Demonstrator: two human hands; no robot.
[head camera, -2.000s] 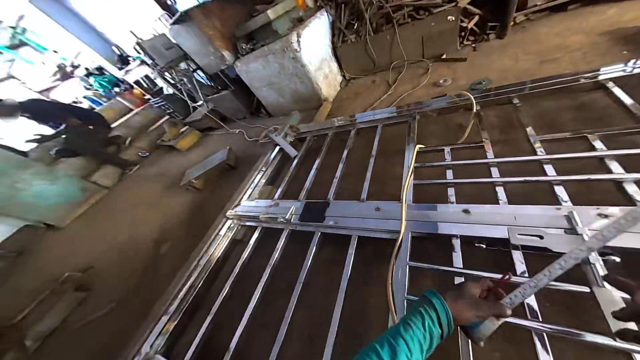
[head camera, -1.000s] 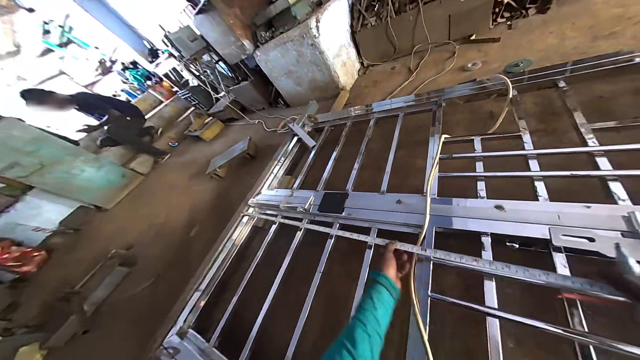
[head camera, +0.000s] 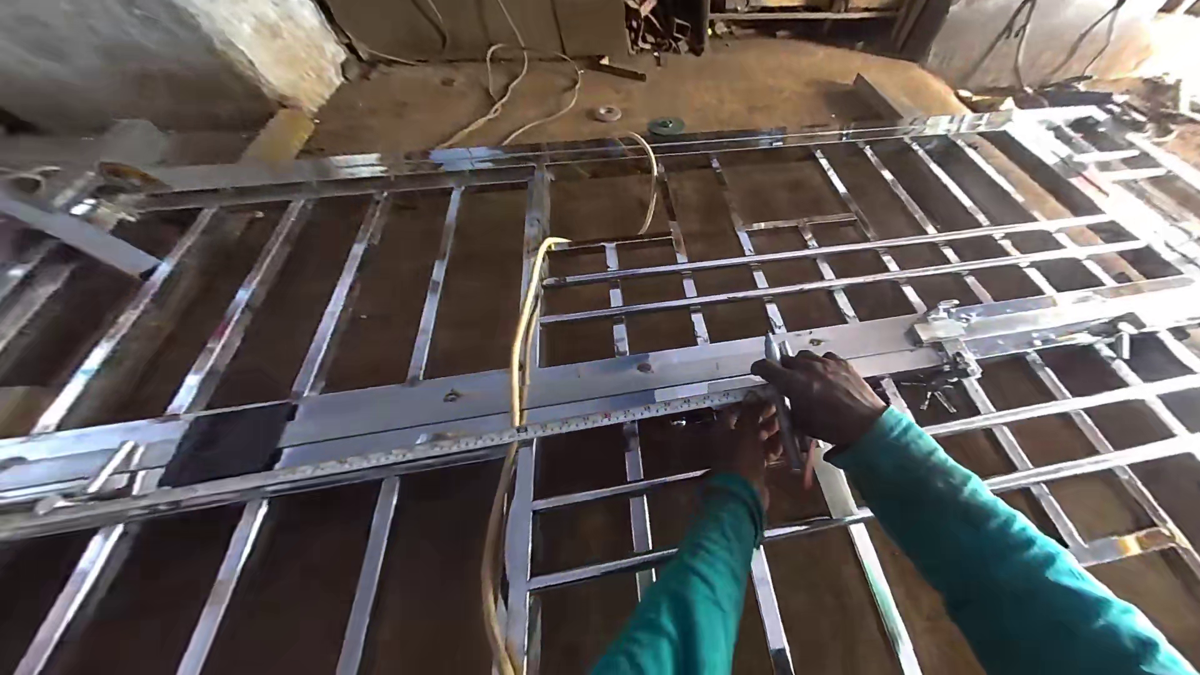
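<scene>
A shiny metal gate frame (head camera: 600, 380) of bars and flat rails fills the view. Along its central rail lies an extended tape measure blade (head camera: 487, 436), which runs from the far left to my hands. My left hand (head camera: 747, 436) is at the blade's right end, fingers curled around it; the tape's case is hidden. My right hand (head camera: 825, 389) grips a slim grey tool (head camera: 776, 375), its kind unclear, held across the rail just beside my left hand. A dark patch (head camera: 230, 442) lies on the rail at left, and latch hardware (head camera: 947, 328) sits to the right.
A yellow cable (head camera: 518, 356) crosses the frame from top to bottom, left of my hands. Beyond the far rail are loose cords (head camera: 511, 89), a green disc (head camera: 666, 125) and a pale disc (head camera: 607, 113) on the floor. A loose metal piece (head camera: 80, 230) rests at upper left.
The view has swung right, and the other person is out of sight. The blade now lies along the central rail; two seconds ago it was held slanting at the right. Both hands are now together at the rail.
</scene>
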